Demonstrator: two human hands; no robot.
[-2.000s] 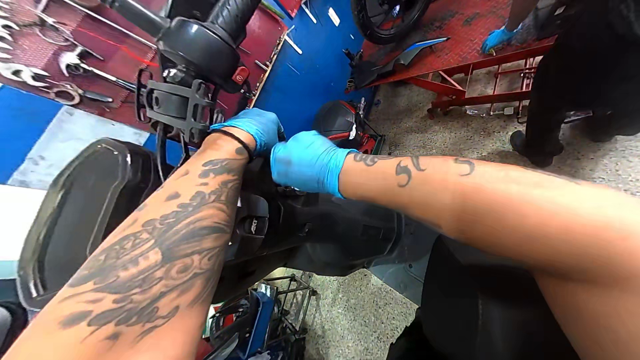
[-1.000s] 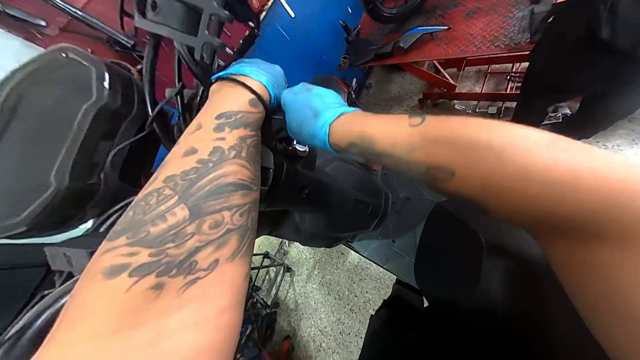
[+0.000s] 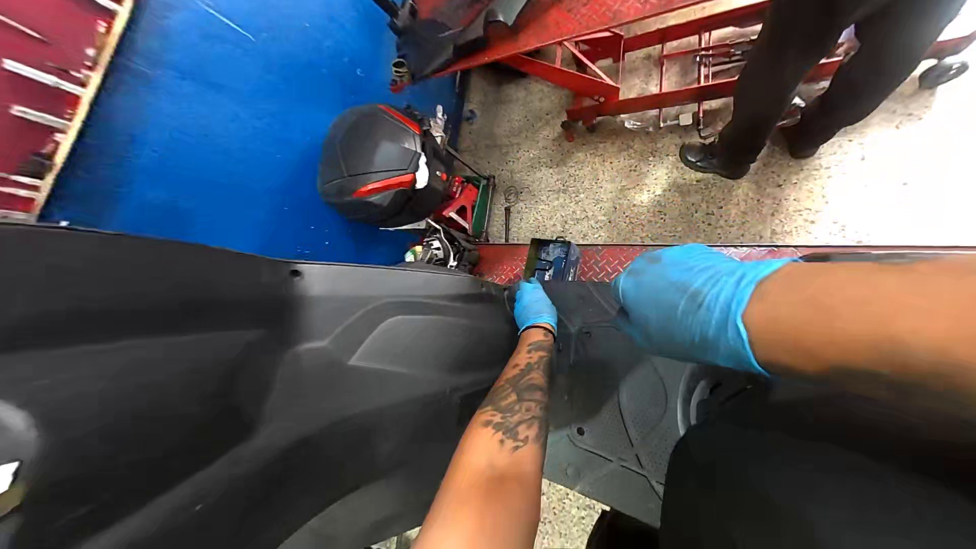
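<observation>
My left hand, in a blue glove, reaches to the far edge of the scooter's dark plastic floorboard, where it meets the grey-black inner leg shield panel. Its fingers are partly hidden, so whether they grip anything cannot be told. Just beyond them a small blue box lies on the red tread-plate platform. My right hand, gloved the same way, is curled above the right part of the floorboard; its fingertips are hidden from view.
Beyond the platform, a black top case with red reflectors stands near a red jack stand. A red lift frame is at the top. A person in dark trousers stands at the upper right. Tools hang on a red board.
The view has swung from the handlebar to the floorboard. My hands, close together before, are now apart, left hand at the floorboard's far edge and right hand over its right part.
</observation>
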